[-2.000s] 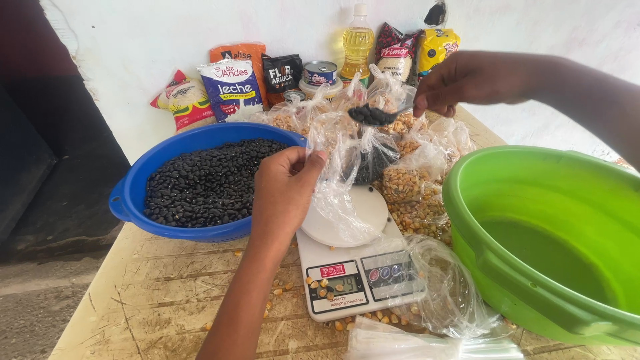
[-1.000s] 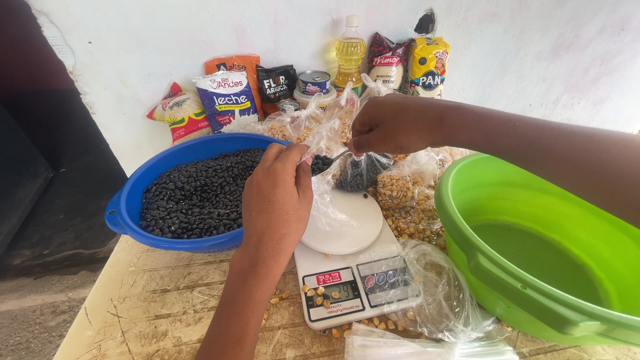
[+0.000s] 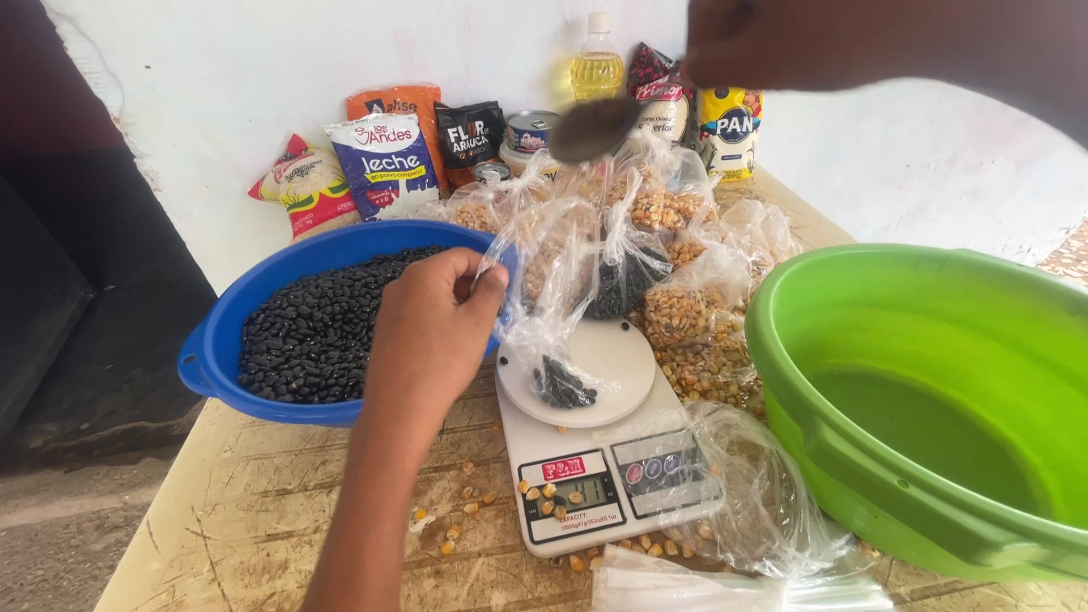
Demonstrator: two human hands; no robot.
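My left hand point(image 3: 446, 314) pinches the rim of a clear plastic bag point(image 3: 548, 297), whose bottom holds a few black beans point(image 3: 563, 384) and rests on the round plate of a white digital kitchen scale point(image 3: 625, 361). Raised at the upper right, my right hand point(image 3: 739, 42) is blurred and partly out of view; a metal spoon point(image 3: 595, 129) extends from it above the bags. The fingers' grip on its handle is hidden. Black beans fill much of a blue plastic basin point(image 3: 340, 414) left of the scale. Loose corn kernels lie on the scale's display.
A green plastic basin point(image 3: 901, 476) stands at the right. Behind the scale are tied bags of corn point(image 3: 680, 314) and a bag of black beans point(image 3: 627, 280). Food packets point(image 3: 387, 161), cans and an oil bottle point(image 3: 597, 72) line the wall. Empty plastic bags point(image 3: 731, 586) lie at the front edge.
My right hand has moved up and away from the bag's mouth with the spoon. Black beans now show at the bottom of the bag on the scale.
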